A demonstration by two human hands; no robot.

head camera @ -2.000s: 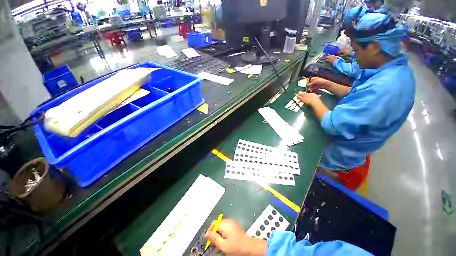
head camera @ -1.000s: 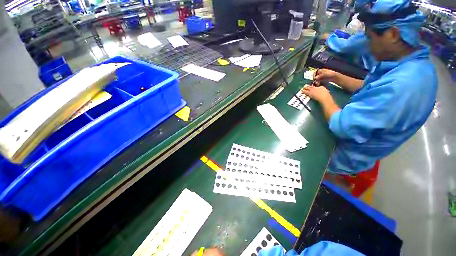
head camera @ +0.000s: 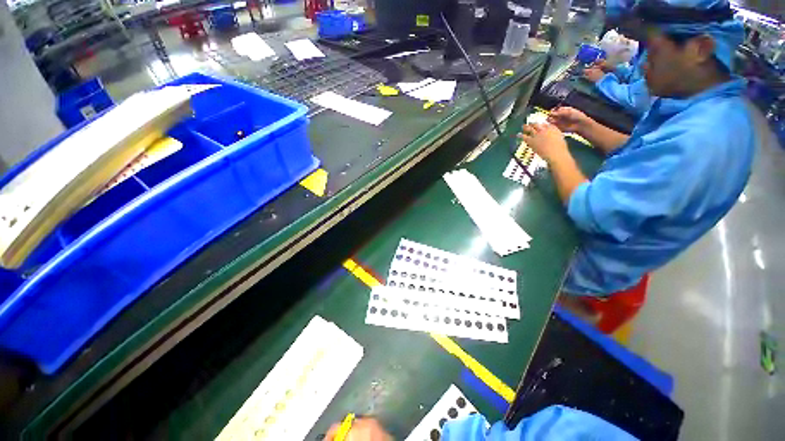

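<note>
My right hand (head camera: pixel 363 429) is at the bottom edge, mostly cut off, holding the slim yellow tweezers (head camera: pixel 344 425), of which only the upper end shows. The tool's tip and any part under it are out of the picture. The working dot sheet (head camera: pixel 448 413), white with black round dots, lies just right of my hand, partly behind my blue sleeve. A stack of pale liner sheets (head camera: pixel 297 379) lies to the left of my hand. My left hand is not in view.
Spare dot sheets (head camera: pixel 443 293) lie fanned across the yellow tape (head camera: pixel 473 366). White strips (head camera: pixel 486 211) lie beyond. A blue bin (head camera: pixel 189 207) with paper strips stands on the raised shelf at left. A black tray (head camera: pixel 594 379) is beside the bench. A person (head camera: pixel 663 189) in blue works at right.
The view has shifted, so my right hand, fully visible two seconds ago, is now cut off at the bottom edge. The neighbouring person's hands have moved slightly.
</note>
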